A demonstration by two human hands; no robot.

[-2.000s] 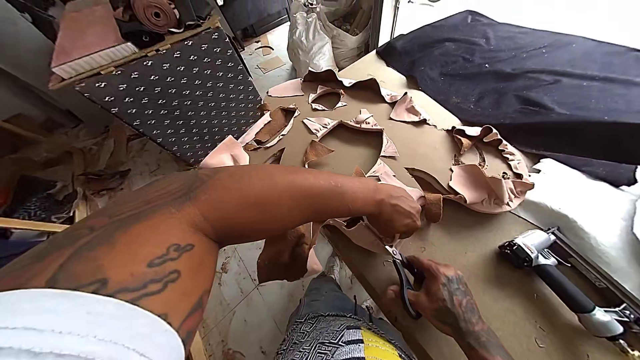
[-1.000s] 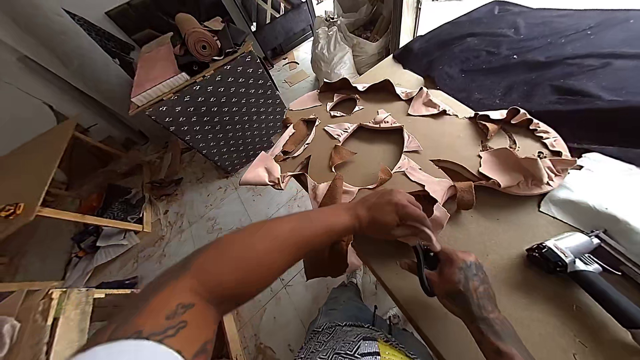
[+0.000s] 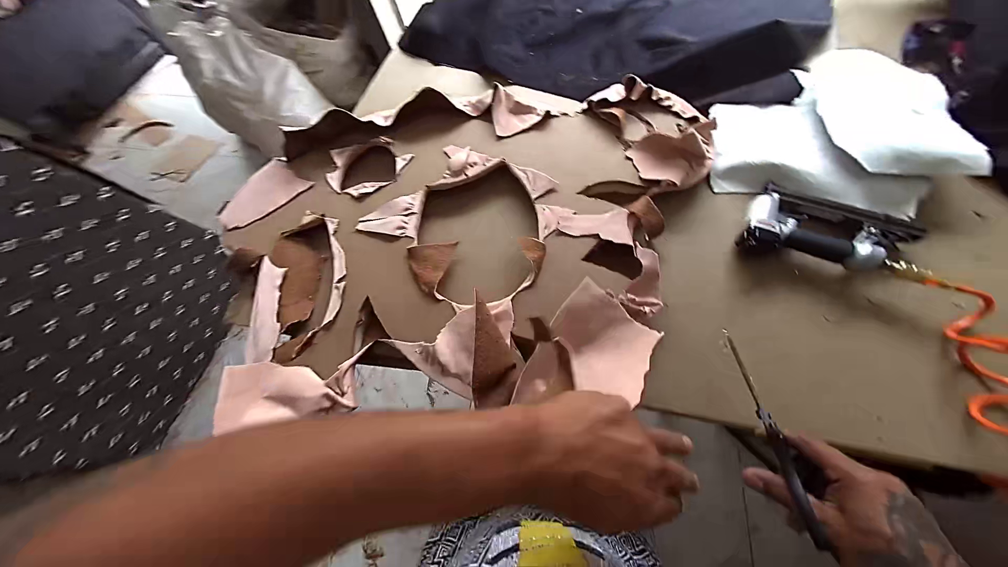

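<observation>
Pink leather or suede-like scraps [image 3: 606, 339] with brown undersides lie in curled loops and ragged pieces on a brown board-like surface [image 3: 480, 228]. At the near edge, my left hand [image 3: 606, 465] is beside the large scrap, palm down with fingers bent; whether it pinches anything is hidden. My right hand [image 3: 850, 496] holds scissors [image 3: 776, 433] by the handles, low on the right, blades pointing up and away over the board's edge. The blades look close together and touch no scrap.
A pneumatic stapler or nailer [image 3: 819, 240] with an orange coiled hose [image 3: 972, 335] lies on the right. White padding [image 3: 835, 150] and dark fabric [image 3: 614, 43] are behind. A black patterned panel [image 3: 94, 315] stands left; a whitish sack [image 3: 236, 87] is beyond it.
The hands, close together at the board's near edge one second ago, are now apart, with the scissors away from the scraps. The view has shifted to the right and closer.
</observation>
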